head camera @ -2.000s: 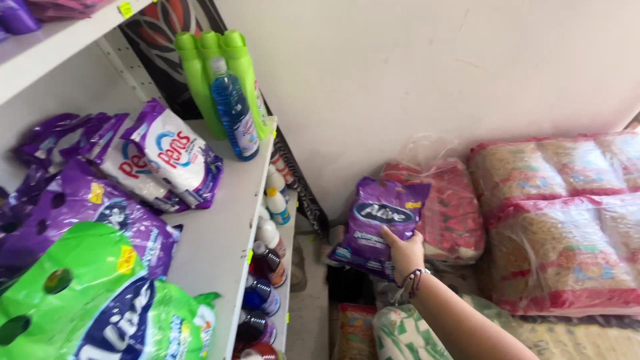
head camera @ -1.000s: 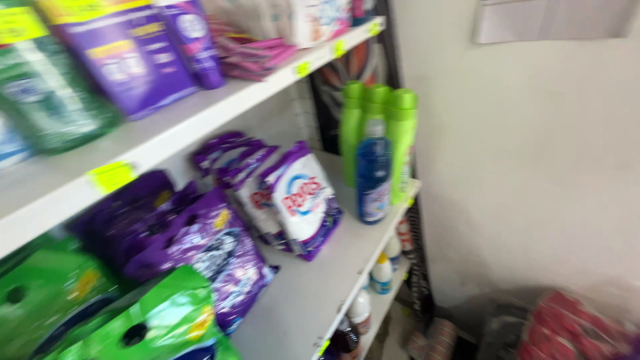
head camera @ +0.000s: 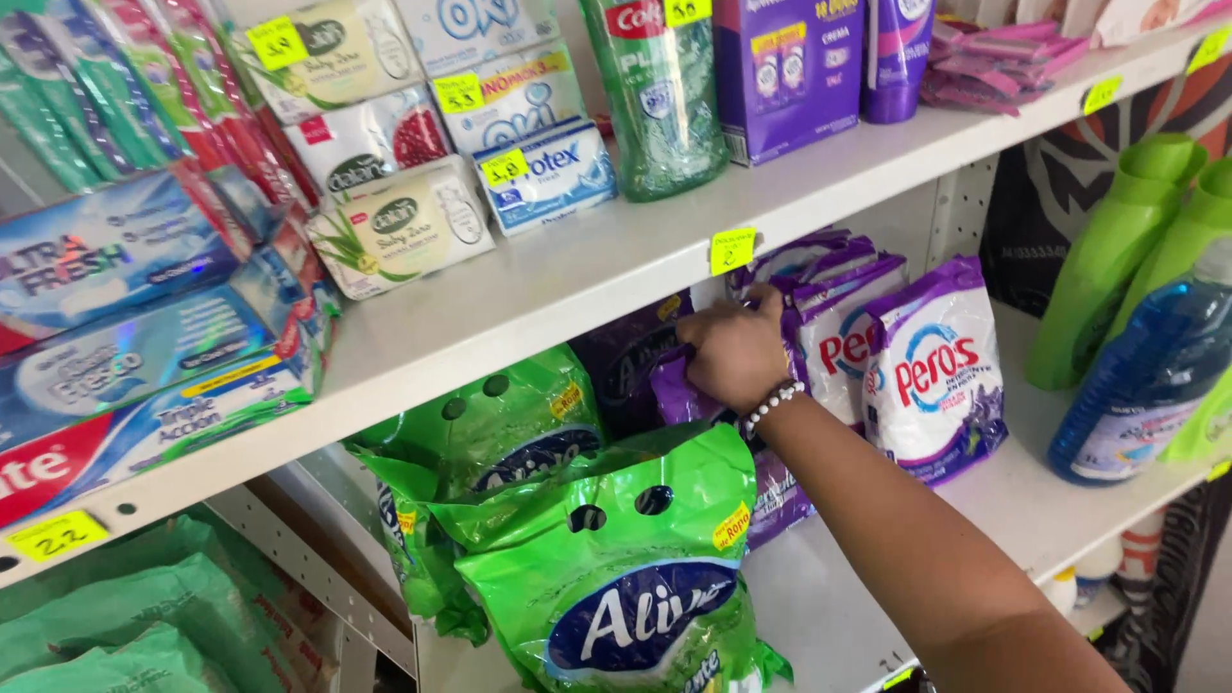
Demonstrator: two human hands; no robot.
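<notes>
My right hand (head camera: pixel 736 351), with a beaded bracelet at the wrist, reaches in from the lower right under the upper shelf. Its fingers are closed on the top of a purple detergent bag (head camera: pixel 679 385), partly hidden by the hand and the green bags. Another dark purple Alive bag (head camera: pixel 630 361) stands just behind to the left. Right of the hand, white and purple Peros detergent bags (head camera: pixel 938 375) stand in a row. In front and to the left are green Alive bags (head camera: pixel 635 597). My left hand is out of view.
The white upper shelf's edge (head camera: pixel 539 318) runs above my hand, bearing soap boxes (head camera: pixel 399 226), toothpaste boxes (head camera: pixel 144 337) and a green mouthwash bottle (head camera: pixel 659 106). A blue liquid bottle (head camera: pixel 1141 375) and green bottles (head camera: pixel 1107 250) stand right on the lower shelf.
Two seconds ago my right hand held a purple Alive bag beside the packed bags near the wall; now it is at the purple bags on the shelf. The view has swung left.
</notes>
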